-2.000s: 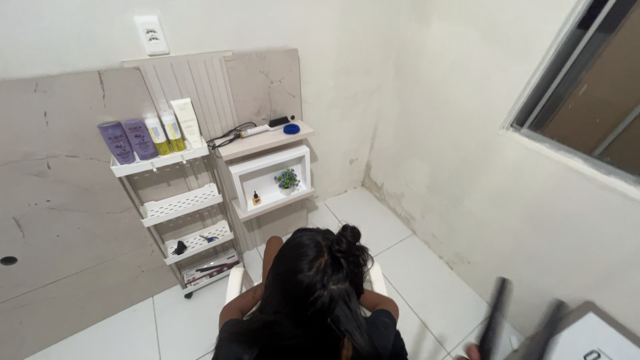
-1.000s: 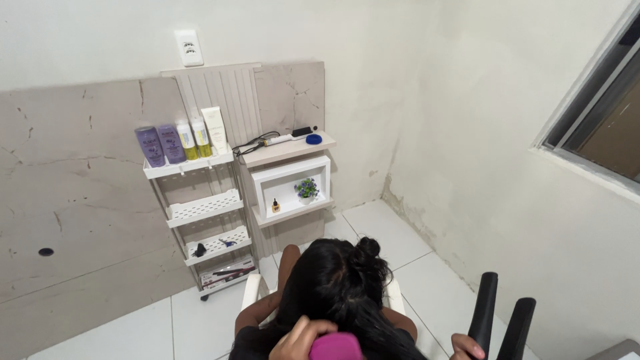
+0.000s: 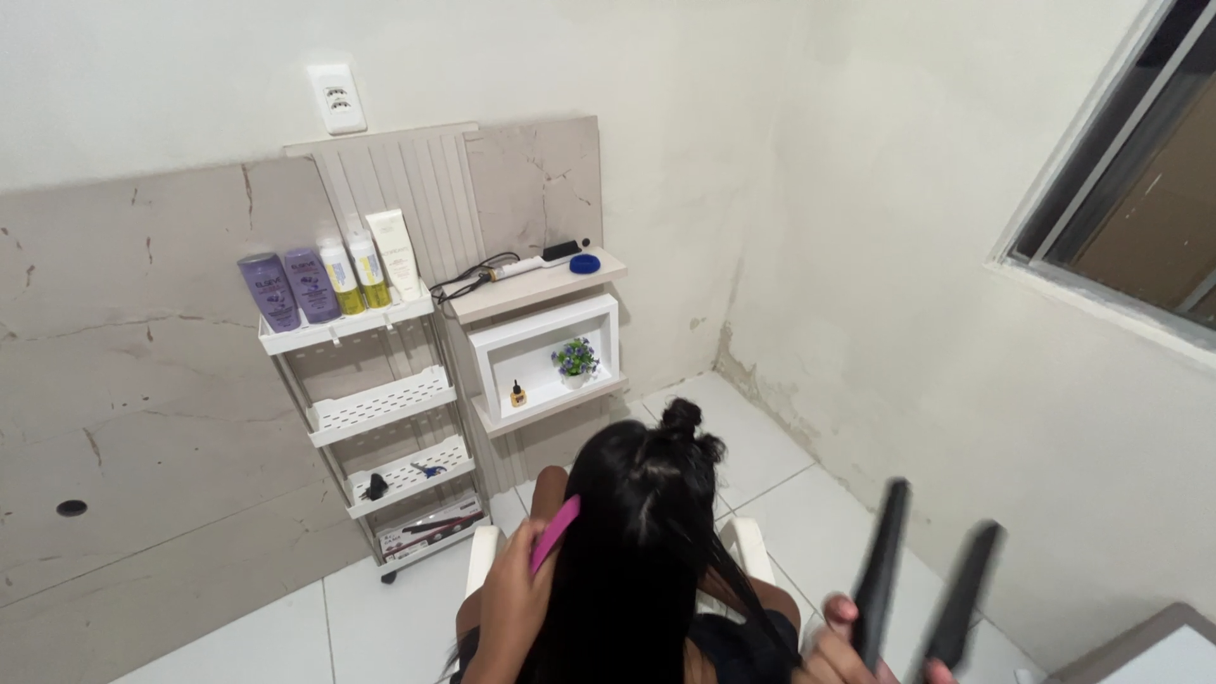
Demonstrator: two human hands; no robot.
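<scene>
My left hand [image 3: 518, 598] grips a pink comb [image 3: 555, 535], its edge against the left side of a seated person's long dark hair [image 3: 622, 570]. A small part of that hair is tied in a bun [image 3: 680, 418] on top of the head. At the lower right my right hand [image 3: 855, 655] holds a black hair straightener [image 3: 883, 570], its two arms spread apart and pointing up, with nothing between the visible parts. A strand of hair runs from the head toward my right hand; whether the fingers hold it I cannot tell.
A white slim trolley [image 3: 380, 404] with bottles and a tube stands at left. Beside it, a wall shelf [image 3: 541, 290] bears a corded hot brush and a blue round item, above a white niche [image 3: 546, 318]. A white chair [image 3: 484, 556] holds the person. A table corner [image 3: 1173, 646] is lower right.
My left hand with the pink comb has moved from the back of the head to the hair's left side. The straightener remains in my right hand.
</scene>
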